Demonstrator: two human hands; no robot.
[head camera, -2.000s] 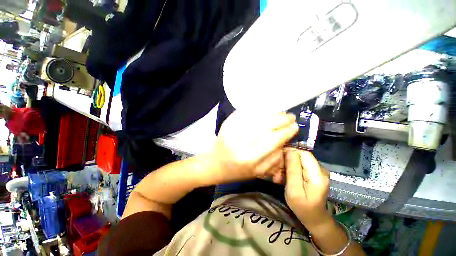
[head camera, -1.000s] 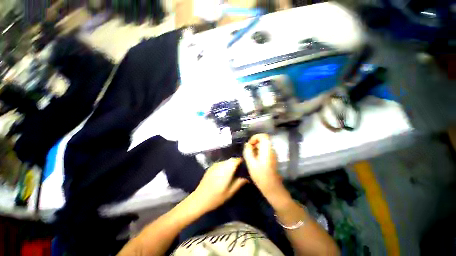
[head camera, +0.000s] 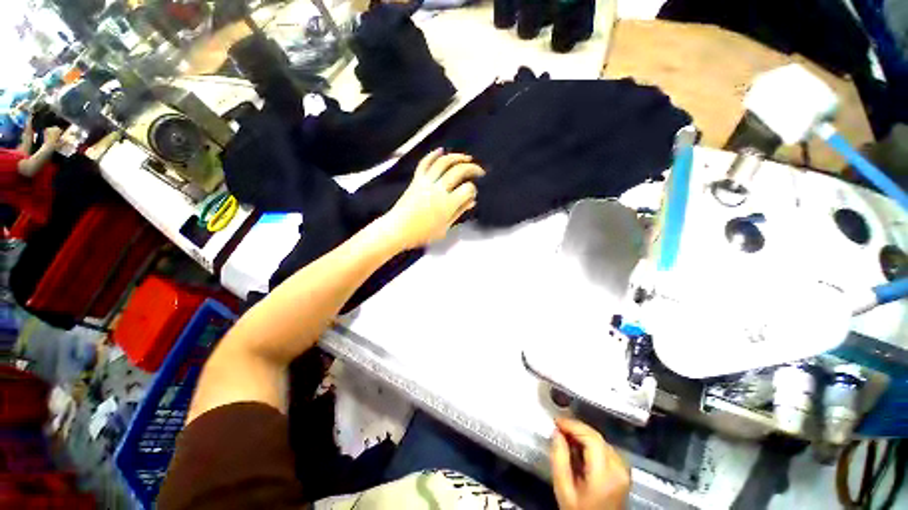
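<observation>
Dark garment pieces (head camera: 577, 139) lie spread on the white table, left of and behind the white overlock machine (head camera: 757, 289). My left hand (head camera: 438, 199) rests on the near edge of this cloth, fingers bent and slightly apart; no grip shows. My right hand (head camera: 589, 468) is at the table's front edge, below the needle area (head camera: 637, 359), with thumb and fingertips close together. Whether it holds something small cannot be told. The flat metal cloth plate (head camera: 587, 383) shows no cloth on it.
A second sewing machine (head camera: 179, 139) stands at the left, with yellow-green snips (head camera: 219, 212) near it. A blue crate (head camera: 164, 428) and a red stool (head camera: 154, 324) are on the floor at left. Dark cones (head camera: 567, 22) and a cardboard sheet (head camera: 687, 65) are at the back.
The view has turned and shifted. My hands, together near the needle area before, are now apart. My left hand has moved out left onto the cloth; my right stays by the machine's front.
</observation>
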